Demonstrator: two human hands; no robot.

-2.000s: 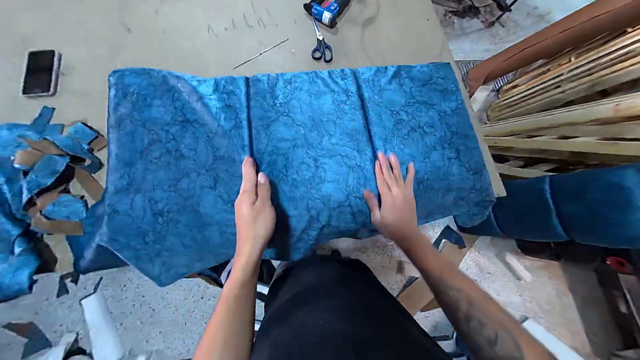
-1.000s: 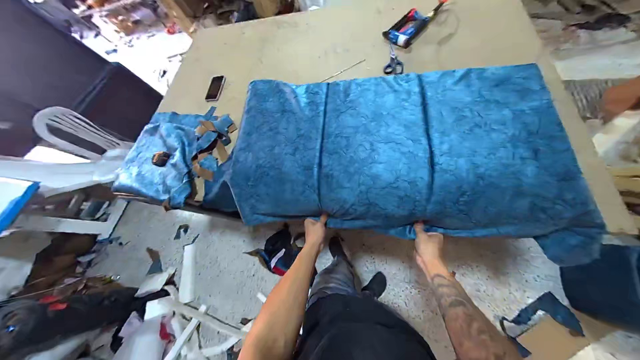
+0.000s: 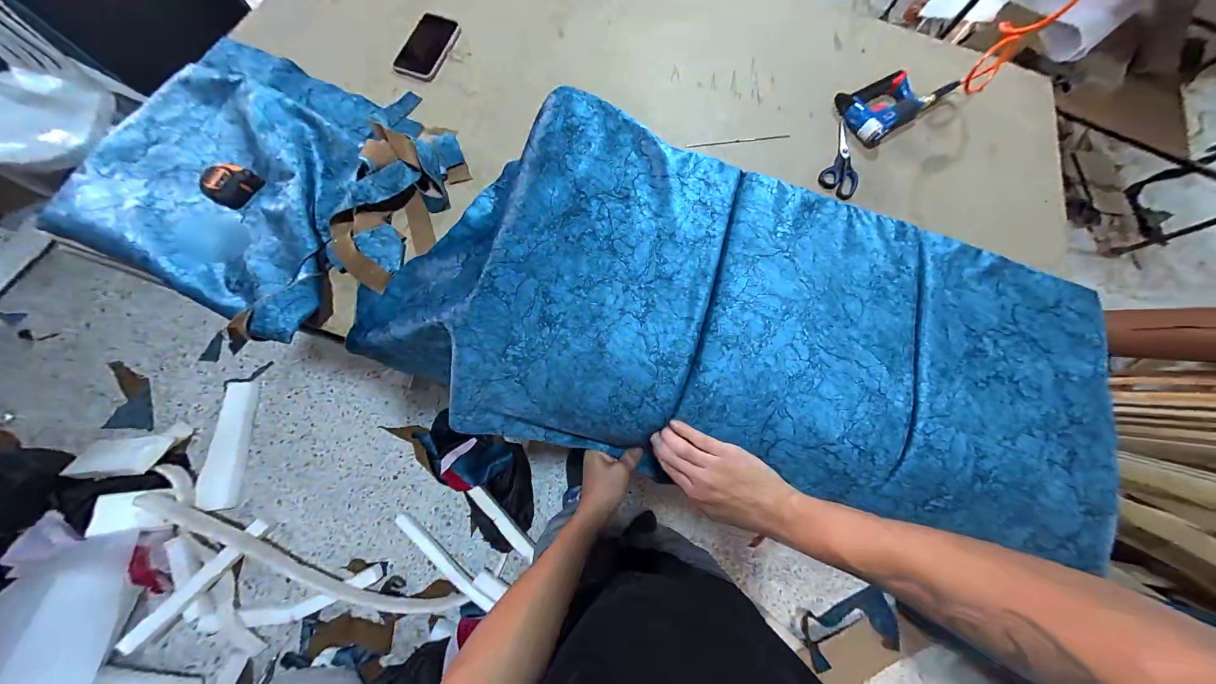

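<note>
A large blue marbled upholstery panel (image 3: 807,323) with two sewn channels lies across the table, its near side over the front edge. At that near edge, close to the left channel, my left hand (image 3: 608,480) pinches the fabric with its thumb on top. Just right of it, my right hand (image 3: 712,470) rests with fingertips on the panel at the channel's lower end; its thumb is hidden. Scissors (image 3: 840,173) with dark blue handles and a blue and black air stapler (image 3: 883,109) lie beyond the panel. A thin metal rod (image 3: 739,142) lies near its far edge.
A phone (image 3: 427,46) lies at the table's back left. More blue fabric (image 3: 142,190) holds a tape measure (image 3: 231,185), beside fabric scraps (image 3: 380,247). White foam strips (image 3: 285,570) litter the floor. Wooden slats (image 3: 1164,456) stand at the right. An orange hose (image 3: 1009,52) reaches the stapler.
My hands have gone from lying flat on the panel to its near edge. Since one second ago my right hand has come close beside my left. The view has shifted and turned.
</note>
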